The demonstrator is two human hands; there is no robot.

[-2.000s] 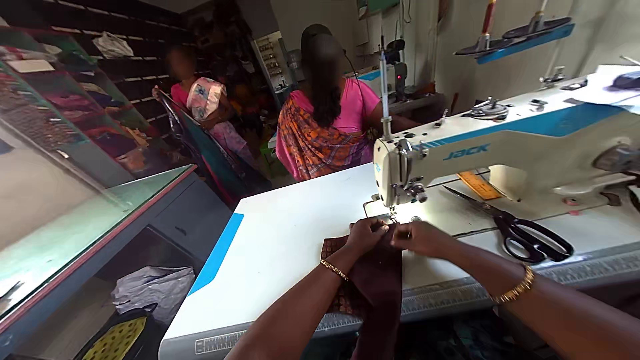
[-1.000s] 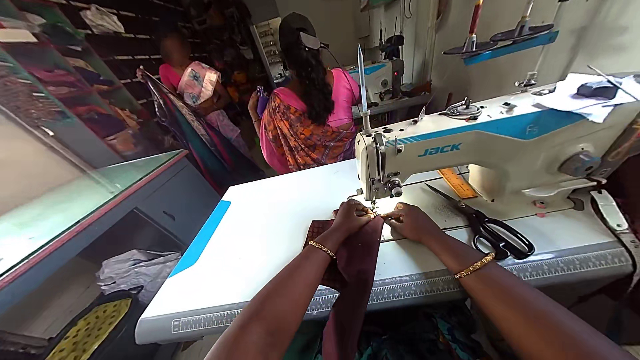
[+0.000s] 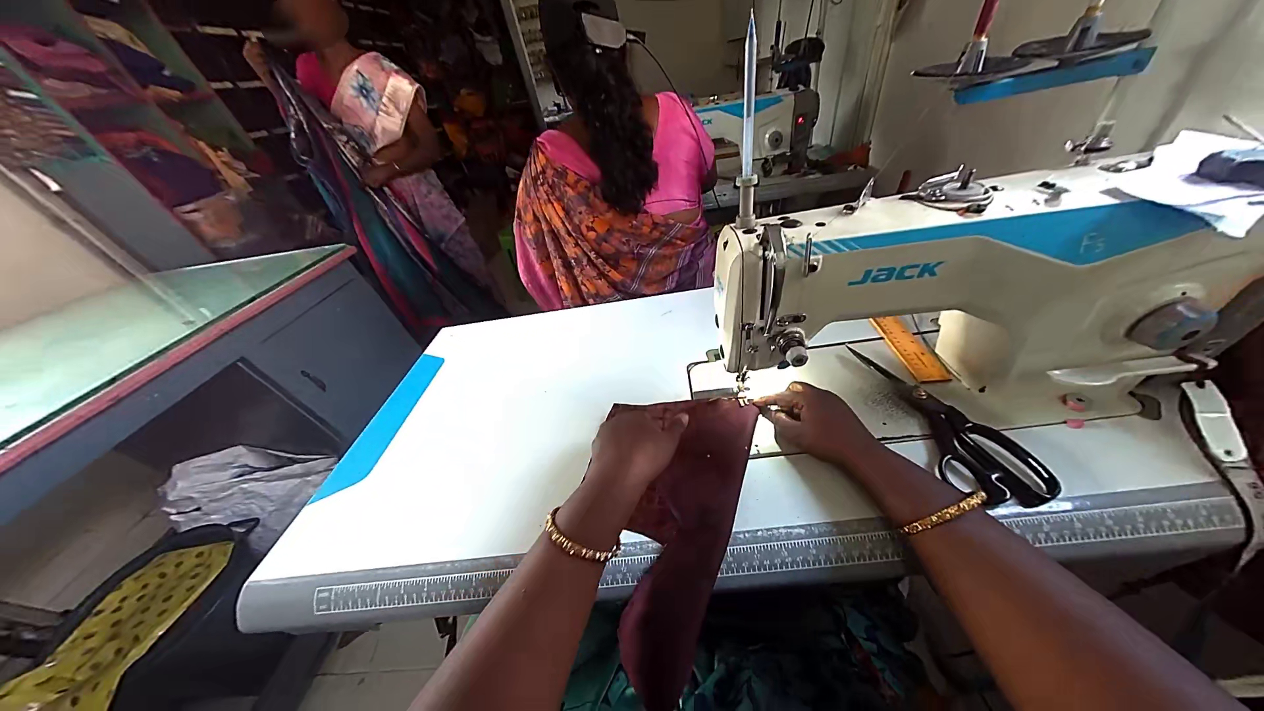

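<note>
Maroon fabric [image 3: 701, 474] lies on the white table of a Jack sewing machine [image 3: 889, 257], its upper edge at the presser foot [image 3: 743, 390], and its lower part hangs over the table's front edge. My left hand [image 3: 637, 444] holds the fabric's left side, fingers bent over it. Just right of the presser foot, my right hand [image 3: 815, 420] pinches the fabric's upper right corner between thumb and fingers. Black-handled fabric shears [image 3: 973, 449], partly spread, lie to the right of my right hand. Behind them is an orange ruler [image 3: 910, 351].
A measuring scale [image 3: 820, 553] runs along the table's front edge. A glass-topped counter [image 3: 178, 326] stands at the left, with grey cloth [image 3: 237, 484] below. Two people are beyond the table, one seated [image 3: 622, 197] and one standing [image 3: 385, 148]. White paper or cloth [image 3: 1200, 183] rests on the machine.
My left hand has moved left, away from the presser foot, where it was close to my right hand. More of the maroon fabric now shows between the hands.
</note>
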